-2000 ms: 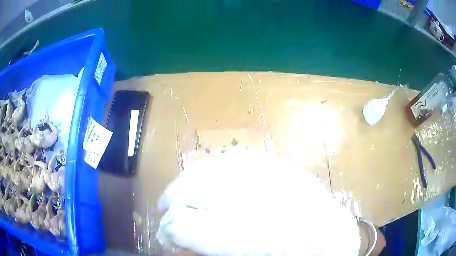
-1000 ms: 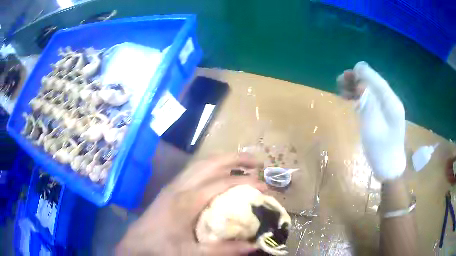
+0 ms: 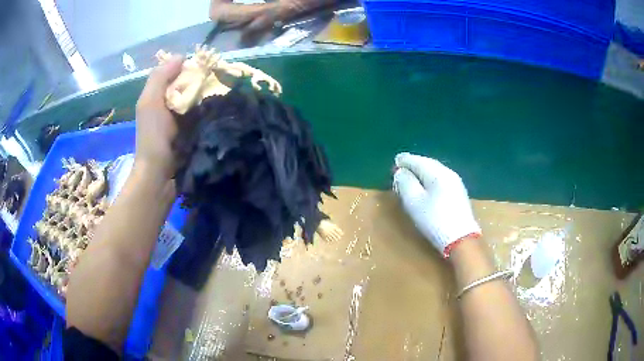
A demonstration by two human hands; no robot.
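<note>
My bare left hand (image 3: 157, 116) is raised at the upper left and grips a cream figure (image 3: 205, 81) by its upper part. Black ragged cloth (image 3: 251, 162) hangs from the figure over the bench's left part. Small cream fingers show at the cloth's lower right edge. My right hand (image 3: 431, 197), in a white knitted glove with a red cuff, is over the far edge of the bench, fingers curled. Whether it holds anything small cannot be seen. A small white cup (image 3: 289, 317) with a pale stick in it stands near the front.
A blue crate (image 3: 146, 300) of cream parts (image 3: 70, 204) stands at left. A dark flat object (image 3: 194, 257) lies beside it. Pliers (image 3: 621, 328), a white squeeze bottle (image 3: 544, 257) and an amber bottle (image 3: 630, 247) are at right. Beyond the green surface (image 3: 438, 106) are another person's hands and blue crates (image 3: 487, 28).
My left hand has moved up and away from the bench with the figure, whose black cloth now hangs down. My gloved right hand has moved left in the picture. The view has shifted, showing the far side.
</note>
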